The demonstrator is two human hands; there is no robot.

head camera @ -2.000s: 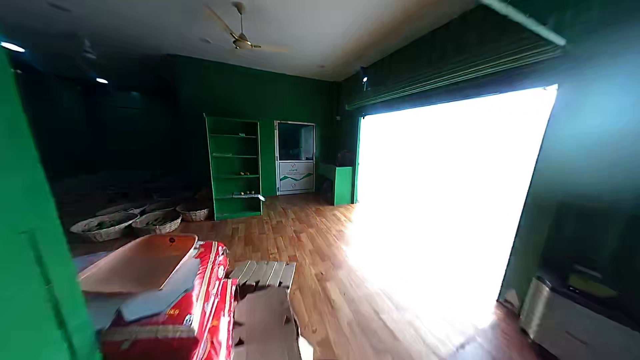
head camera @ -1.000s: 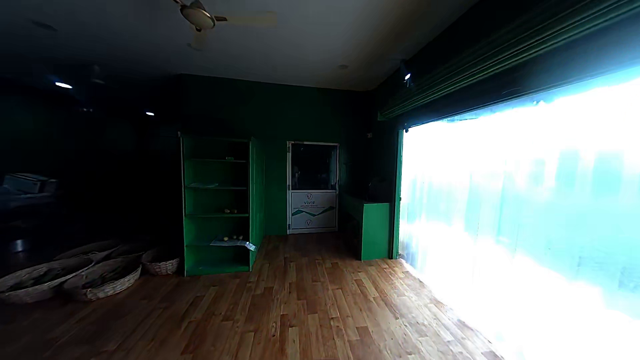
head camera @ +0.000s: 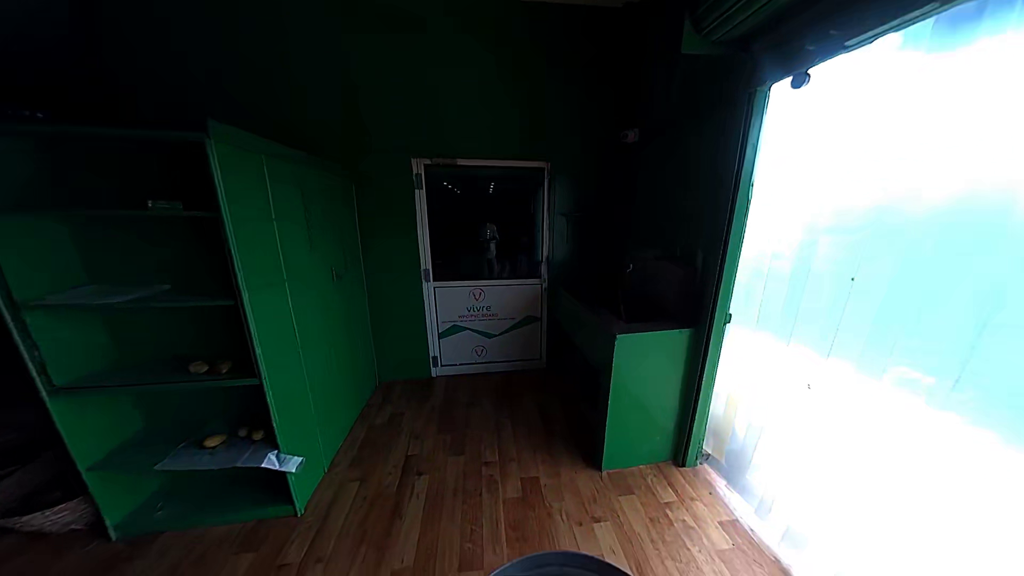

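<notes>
Neither my left hand nor my right hand shows in the head view. At the bottom edge, the curved dark rim of a round object [head camera: 560,563] comes into view; whether a hand holds it cannot be seen. To the left stands a green shelf unit [head camera: 292,304]. Several small yellowish items, perhaps potatoes or fruit, lie on its lower shelves, some of them by a plastic sheet [head camera: 220,456] that hangs over the shelf's front edge.
Straight ahead is a white-framed door [head camera: 490,324] with a dark glass upper half. A green counter [head camera: 650,400] stands right of it, beside the bright wide opening [head camera: 872,320]. Wood-look flooring [head camera: 456,472] runs up to the door. Part of a wicker basket [head camera: 60,516] shows at lower left.
The view has moved forward toward the shelf unit and the door. The red packages and the tray seen two seconds ago have left the view. A dark round rim has appeared at the bottom.
</notes>
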